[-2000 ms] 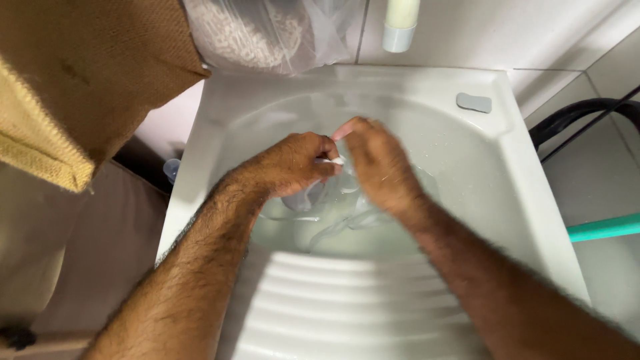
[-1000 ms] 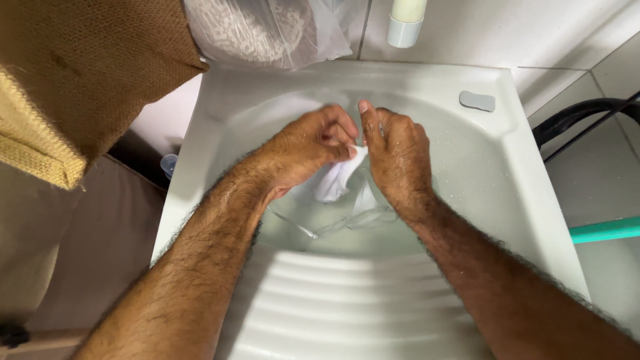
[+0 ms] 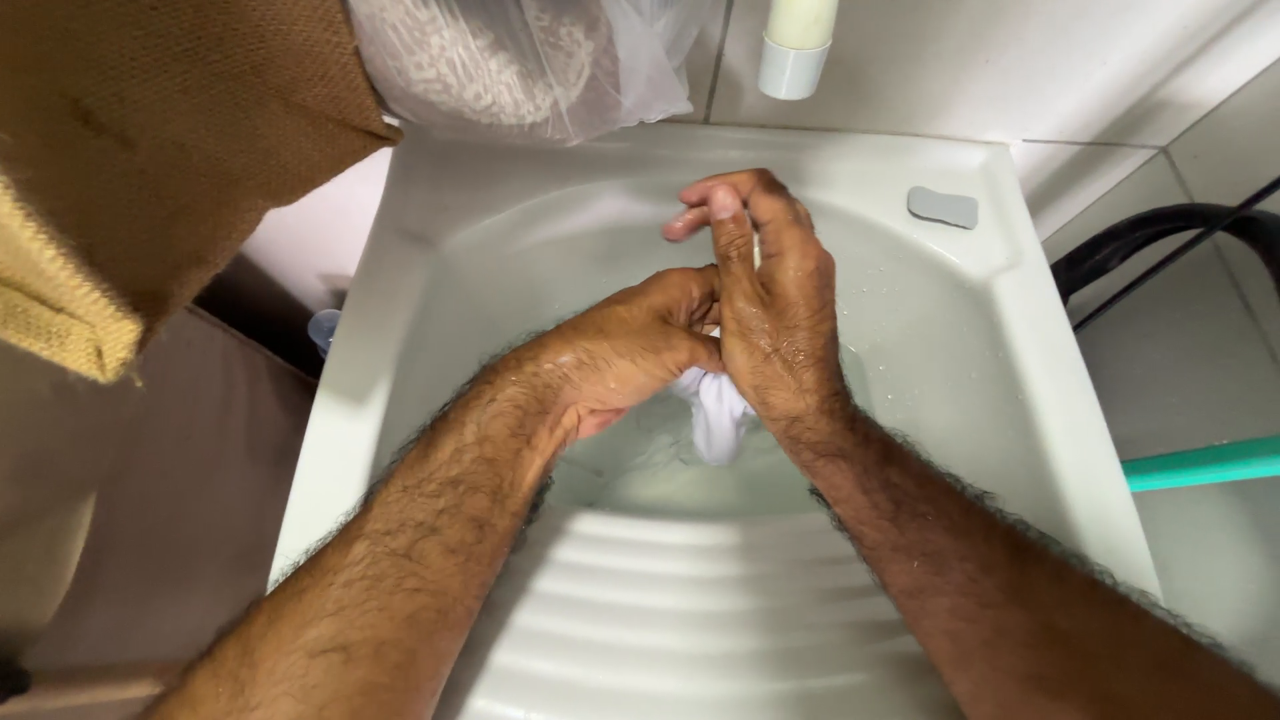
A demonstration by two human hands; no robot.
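A small wet white cloth hangs from between my two hands, over the water of a white laundry sink. My left hand grips the cloth with thumb and fingers. Against it lies my right hand, its palm side pressed to the cloth and the left fingertips, with its thumb raised and its fingers bent loosely to the left. The upper part of the cloth is hidden between the hands. Below them is the sink's ribbed washboard slope.
A grey soap-like piece lies on the sink's back right corner. Above the back rim are a clear plastic bag and a white pipe end. Brown burlap hangs at left; a black hose and green pole are at right.
The cloth, spread lower and wider in the water one second ago, is now bunched between my hands. My right hand has come against my left, its fingers now reaching leftward.
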